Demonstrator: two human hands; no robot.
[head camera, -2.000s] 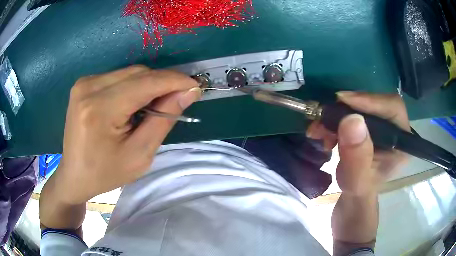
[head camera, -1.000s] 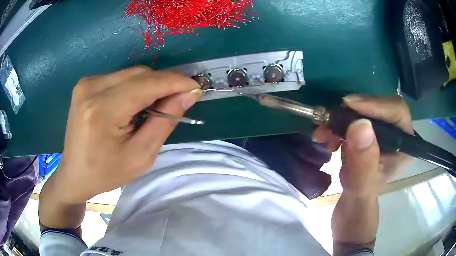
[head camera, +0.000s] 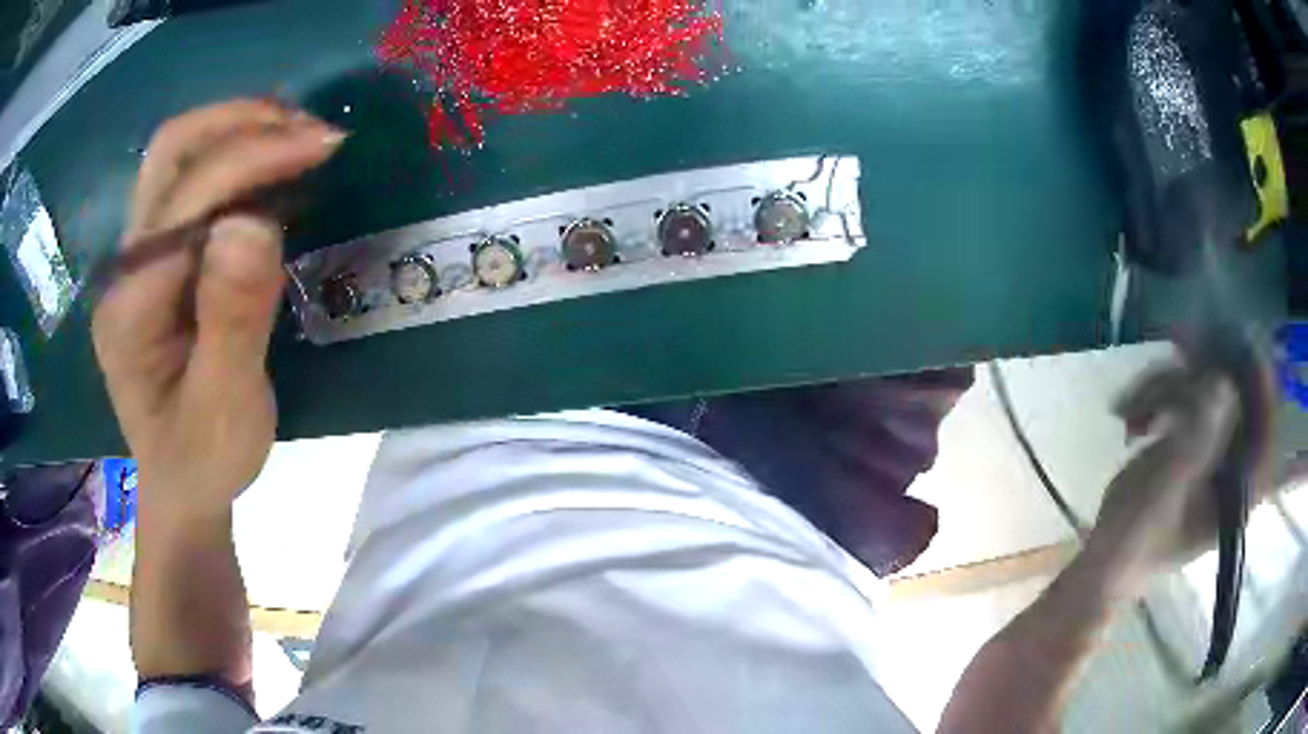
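Observation:
The silver strip panel (head camera: 538, 281) lies at a slight slant on the green mat, with a row of several round components (head camera: 588, 244) along it. My left hand (head camera: 201, 273) is raised off the strip's left end, blurred, with the dark, blurred tweezers (head camera: 158, 247) across its fingers. My right hand (head camera: 1176, 430) is far right, past the mat's front edge, strongly blurred. It is closed around the black soldering iron (head camera: 1231, 387); the iron's tip is too blurred to make out, near the black stand.
A heap of red wires (head camera: 552, 50) lies at the back of the mat (head camera: 990, 187). The black iron stand (head camera: 1169, 129) with silvery bits and a yellow piece (head camera: 1262, 179) is at the right. Clear bags (head camera: 36, 251) lie at the left edge. A cable hangs below the bench.
Both hands have left the strip: the left moved left and up, the right moved far right with the iron. The whole strip now shows. The tweezers have turned in the left hand.

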